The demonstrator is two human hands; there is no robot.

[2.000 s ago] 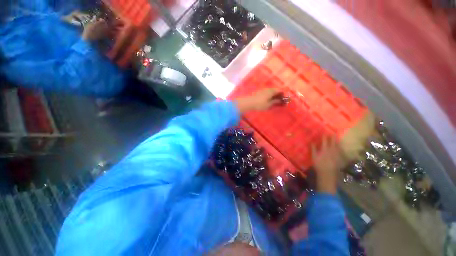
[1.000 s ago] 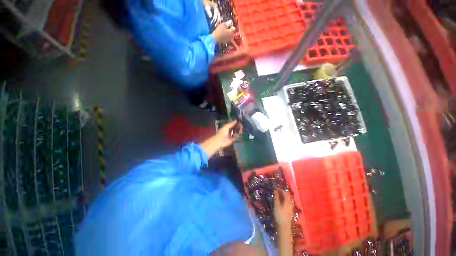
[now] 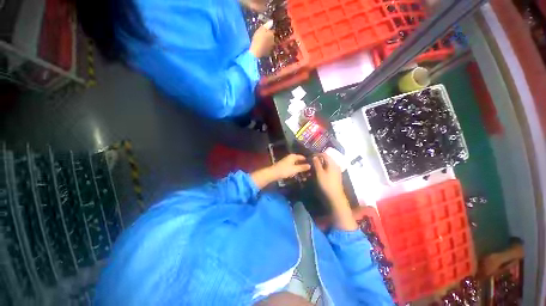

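Note:
My left hand [image 3: 292,167] and my right hand [image 3: 329,174] meet fingertip to fingertip in front of my body, left of the working tray. A small dark part [image 3: 309,160] shows between their fingers; its shape is too blurred to tell. The red working tray [image 3: 372,239] with shiny dark parts is partly hidden by my right forearm and sleeve. The red-orange compartment tray [image 3: 425,239] lies beyond it, with square pockets.
A white bin [image 3: 415,134] heaped with dark parts stands behind. A small black-and-red device [image 3: 317,134] is just past my hands. A blue-sleeved worker [image 3: 185,54] works at red trays at upper left. A metal bar crosses the upper right.
My right hand has left the working tray and come to my left hand. My left hand has moved slightly right. The camera view has shifted.

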